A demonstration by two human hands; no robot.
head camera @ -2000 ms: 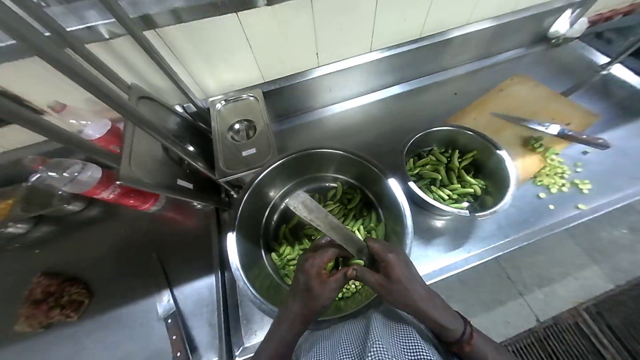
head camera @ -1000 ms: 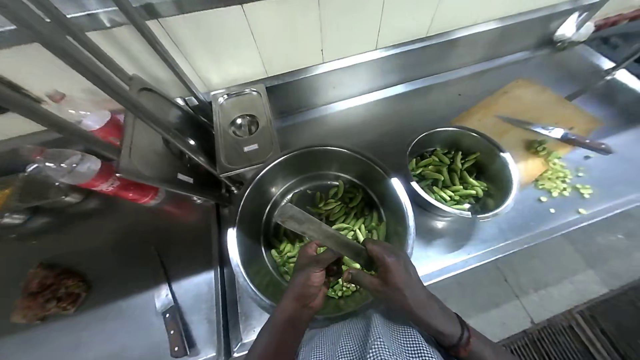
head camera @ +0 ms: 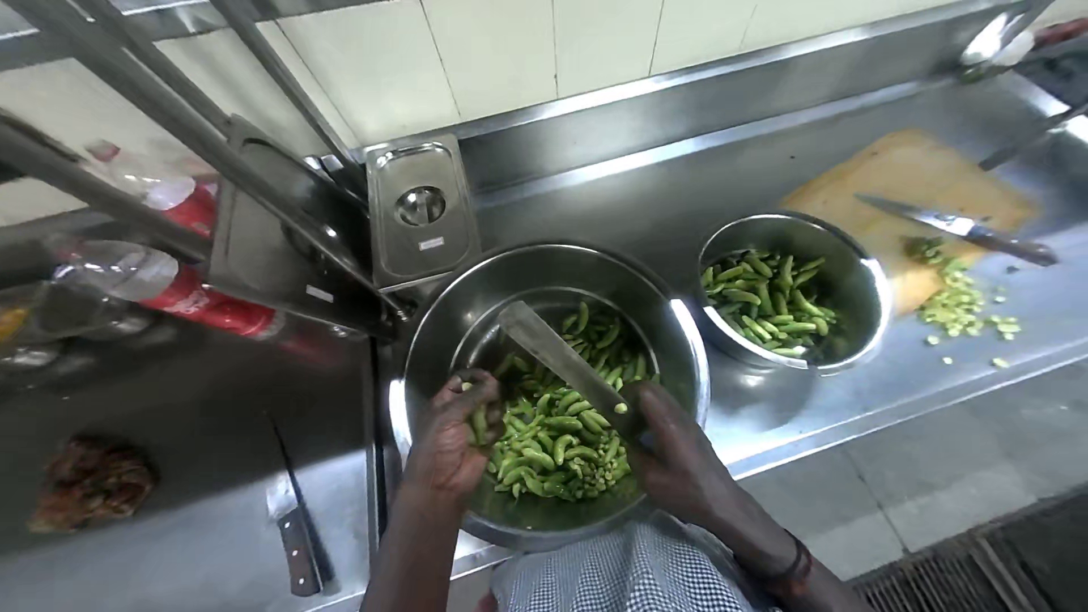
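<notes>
A large steel bowl [head camera: 697, 374] holds many green finger-shaped vegetables [head camera: 544, 450], whole ones and small cut pieces. Over its left side my left hand [head camera: 459, 425] is closed around some of the green vegetables, palm partly turned up. My right hand [head camera: 667, 442] grips the handle end of a broad-bladed knife [head camera: 561, 357], whose blade points up and left across the bowl. A small pale green piece sticks to the blade near the hand. The two hands are apart. To the right, a smaller steel bowl [head camera: 880, 297] holds more of these vegetables [head camera: 765, 297].
A cutting board [head camera: 918, 178] bears a second knife [head camera: 960, 225], with chopped green pieces [head camera: 956, 306] beside it. Behind the large bowl is a lidded steel pan [head camera: 422, 208]. At left are red-labelled plastic bottles [head camera: 178, 289], a reddish-brown lump [head camera: 93, 483], another knife [head camera: 293, 527] and metal rack bars.
My hands were close together at the knife blade; my left hand has moved left, away from it, with green vegetables in its fingers. The knife is still in my right hand.
</notes>
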